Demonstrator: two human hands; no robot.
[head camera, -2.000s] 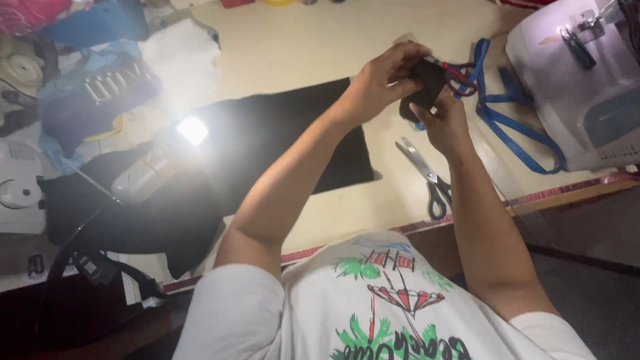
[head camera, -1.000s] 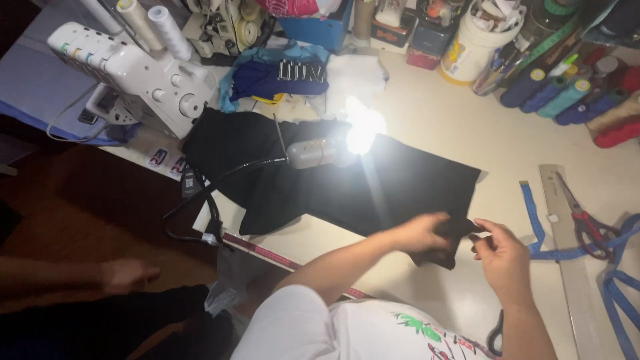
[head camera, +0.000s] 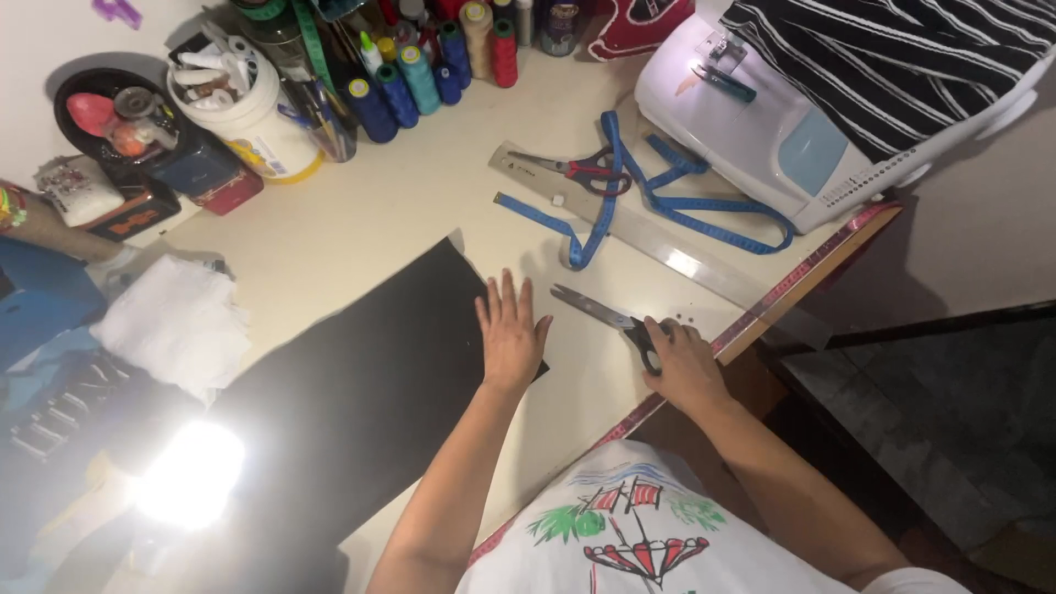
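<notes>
My left hand (head camera: 509, 334) lies with fingers spread near the right end of the black fabric (head camera: 388, 363), palm down. Its thumb points toward the scissors. My right hand (head camera: 683, 363) is on the black handles of a pair of metal scissors (head camera: 598, 307), which lie on the table with blades pointing up and left. Beyond them a clear ruler (head camera: 676, 260) crosses the table, with red-and-black-handled scissors (head camera: 577, 167) and a blue tape measure (head camera: 536, 216) over its upper part. The fabric's left part is washed out by a bright lamp (head camera: 194, 474).
A white sewing machine (head camera: 759, 157) with black-and-white striped fabric (head camera: 891, 66) stands at the upper right. Thread spools (head camera: 419, 81), a white bucket (head camera: 256, 124) and a black bowl (head camera: 82, 124) line the back. White cloth (head camera: 177, 322) lies at left. The table edge (head camera: 610, 433) runs before me.
One second ago both hands were at the black fabric's corner. My right hand has moved to the black-handled scissors; my left hand now lies flat on the fabric. The view has swung right.
</notes>
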